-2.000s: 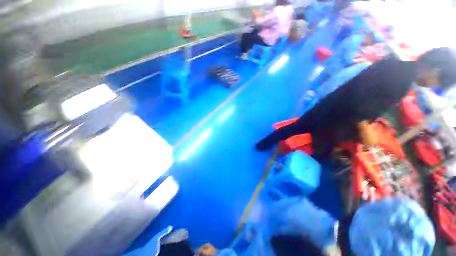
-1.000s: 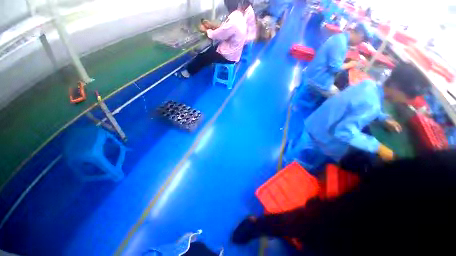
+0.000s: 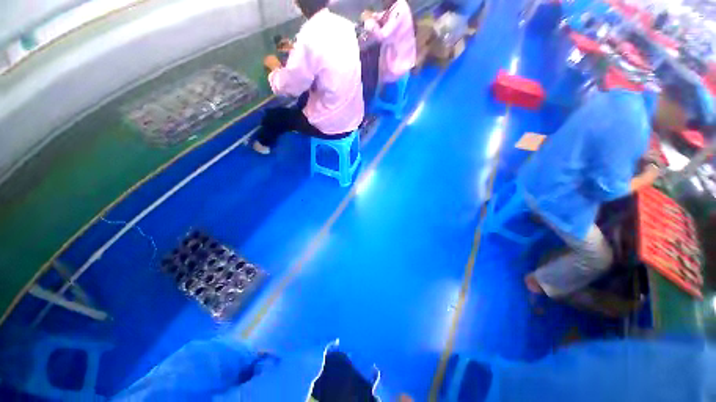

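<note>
No hand of mine shows clearly. Blue cloth [image 3: 196, 370], seemingly my own clothing, crosses the bottom edge, with a dark gap in the middle. A tiny skin-toned spot at the bottom edge is too small to identify. A dark and silvery many-pocket tray [image 3: 212, 271] lies flat on the blue floor at the lower left. A red divided tray with parts [image 3: 671, 235] lies tilted in the picture on the bench at the right.
A person in pink [image 3: 330, 78] sits on a blue stool [image 3: 336, 159] at the left bench, another behind. A clear blister tray [image 3: 192, 102] lies there. A person in light blue [image 3: 589, 157] sits right. A red crate [image 3: 518, 90] and a brown flat piece [image 3: 531, 141] are in the aisle.
The view has moved forward along the aisle. The floor tray and pink-clothed people are nearer. The dark arm shape and the near red trays at the lower right are gone from view.
</note>
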